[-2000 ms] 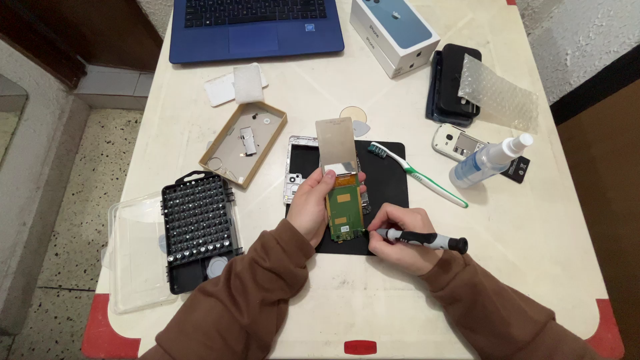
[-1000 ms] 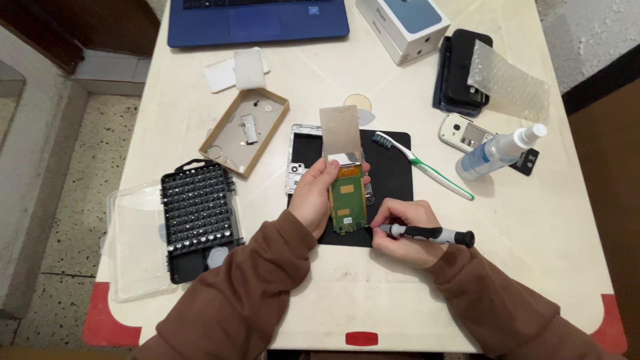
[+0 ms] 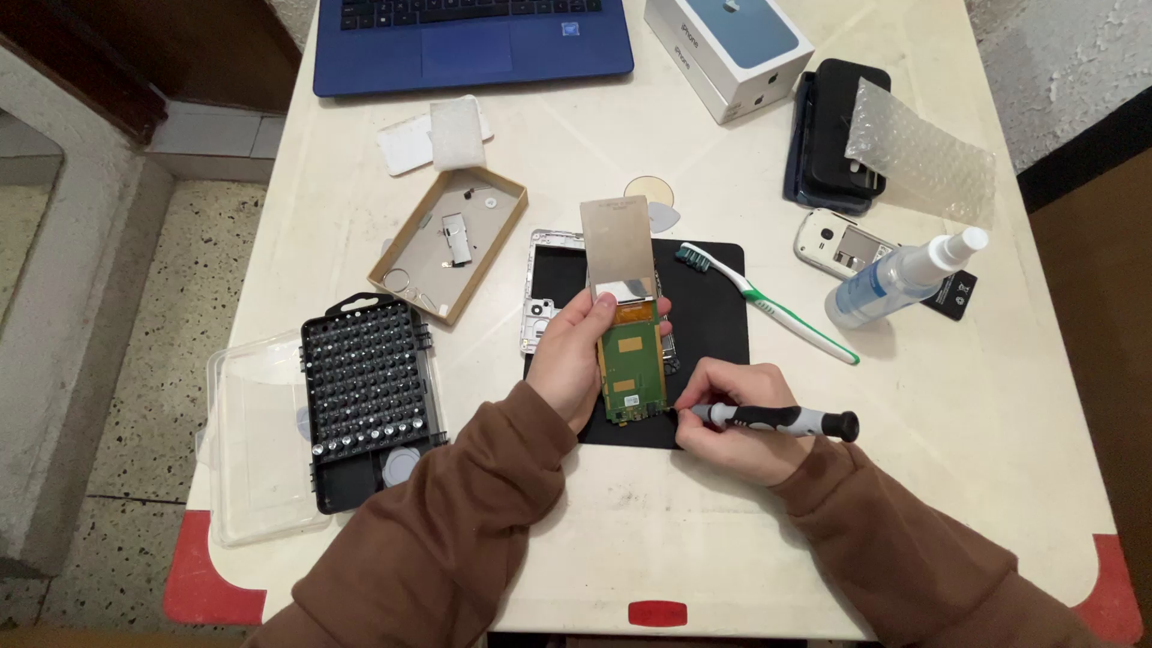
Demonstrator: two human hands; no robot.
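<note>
My left hand [image 3: 576,355] holds a green phone circuit board [image 3: 633,364] joined by an orange flex to a metal-backed display panel [image 3: 618,247]. The panel points away from me, and my thumb lies by the flex. My right hand [image 3: 742,418] grips a grey and black precision screwdriver [image 3: 792,420], its tip at the lower right corner of the board. Too small to tell is whether the tip touches. Below them lies a black mat [image 3: 711,333], with a silver phone frame [image 3: 543,301] partly hidden behind my left hand and the panel.
A bit case [image 3: 364,396] and cardboard tray of small parts [image 3: 515,211] are at left. A toothbrush [image 3: 792,328], spray bottle [image 3: 886,283], opened phone [image 3: 828,243], black cases [image 3: 841,126] and bubble wrap [image 3: 918,162] lie right. A laptop [image 3: 468,54] and phone boxes [image 3: 733,54] stand behind.
</note>
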